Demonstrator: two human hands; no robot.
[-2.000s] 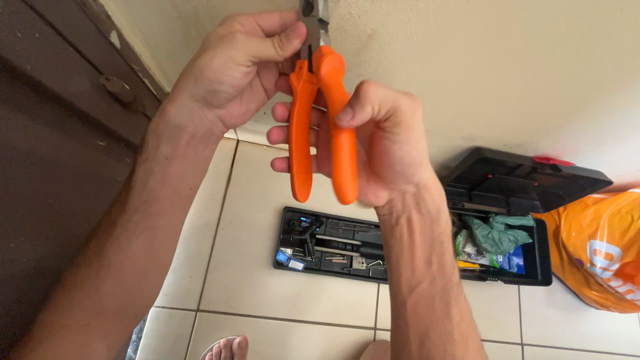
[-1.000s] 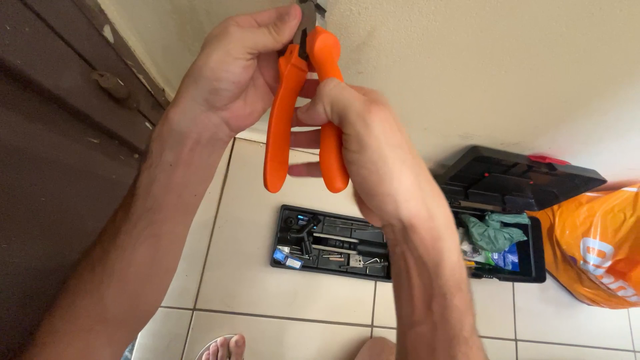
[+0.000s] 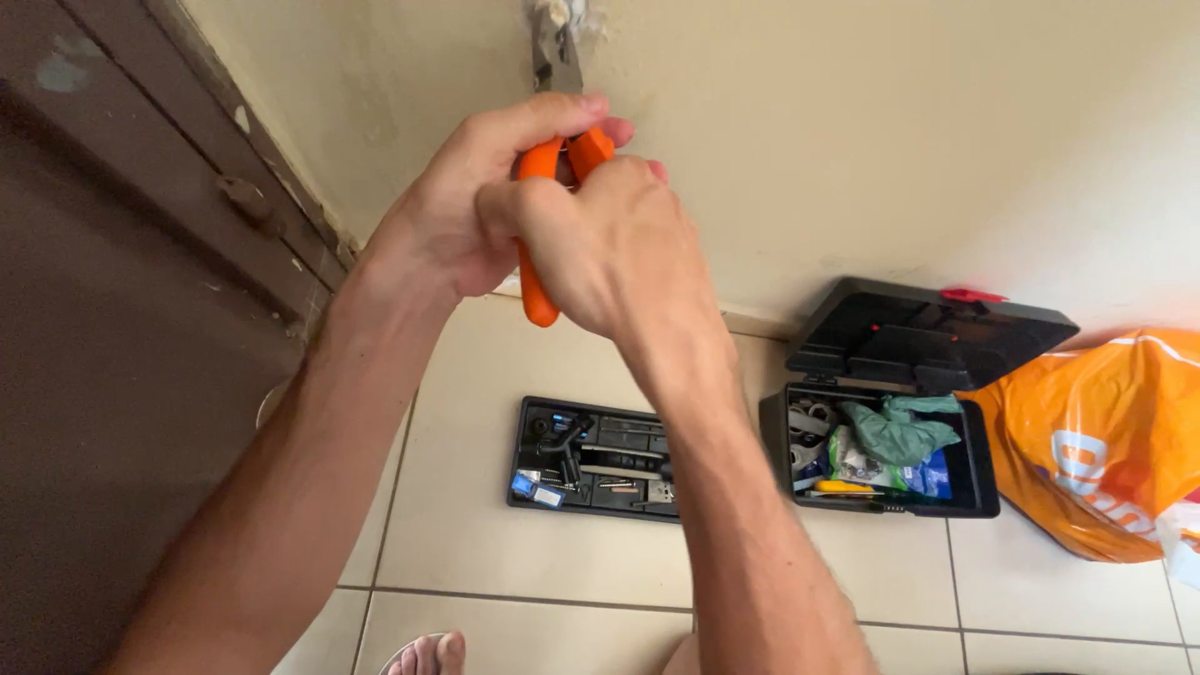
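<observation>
Orange-handled pliers (image 3: 539, 286) point up along the wall, their metal jaws at a small whitish fitting (image 3: 562, 13) set in a rough hole. My left hand (image 3: 469, 192) wraps the pliers just below the jaws, its thumb laid across them. My right hand (image 3: 609, 244) is closed around the handles, its back to the camera and covering most of the right handle. Whether the jaws grip the fitting cannot be told.
A brown door (image 3: 122, 328) stands at the left. On the tiled floor lie a black tool tray (image 3: 600, 514) and an open black toolbox (image 3: 980, 469) with a yellow-handled tool (image 3: 844, 487) inside. An orange plastic bag (image 3: 1069, 412) is at the right.
My right hand has turned over and now covers more of the handles, which were more exposed before. The view has shifted, and more of the toolbox shows.
</observation>
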